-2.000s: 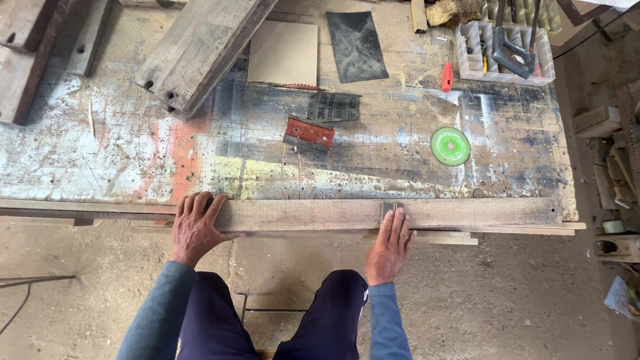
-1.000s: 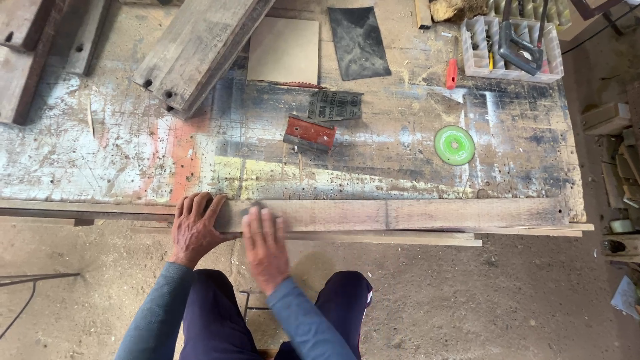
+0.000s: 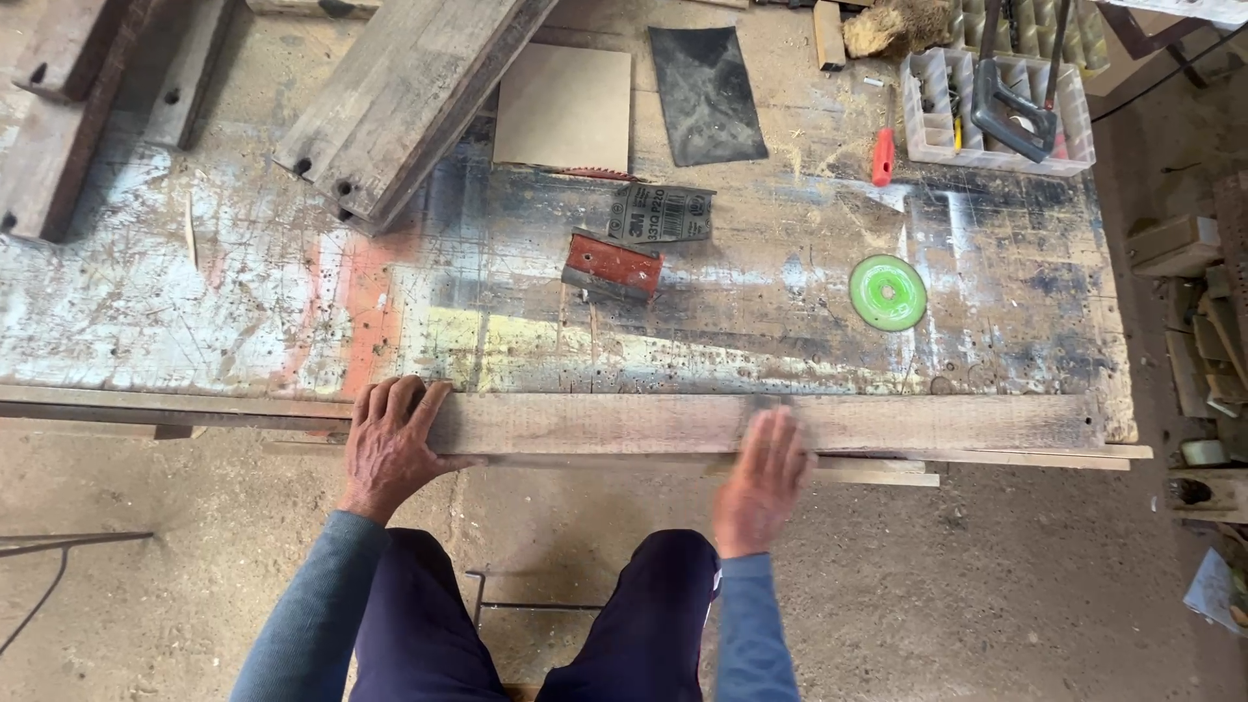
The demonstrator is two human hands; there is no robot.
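Observation:
A long, flat wooden board (image 3: 604,423) lies along the front edge of the workbench. My left hand (image 3: 395,444) grips its left end, with the fingers over the top and the thumb along the near edge. My right hand (image 3: 765,473), blurred, presses a small dark piece, apparently sandpaper, flat on the board right of its middle; the palm hides most of that piece. Behind the board are a red block wrapped in dark abrasive sheet (image 3: 614,265), a curled piece of 3M sandpaper (image 3: 661,214) and a green abrasive disc (image 3: 887,292).
Thick drilled wooden planks (image 3: 390,117) stand at the back left. Farther back lie a tan square sheet (image 3: 575,107), a black abrasive sheet (image 3: 709,95) and a red-handled tool (image 3: 882,158). A hacksaw (image 3: 1014,109) rests on a plastic compartment box (image 3: 1033,161). Thin strips (image 3: 868,478) jut past the bench edge.
My right hand slid left along the board toward my left hand, then back to the right. My left hand has kept its hold at the left end.

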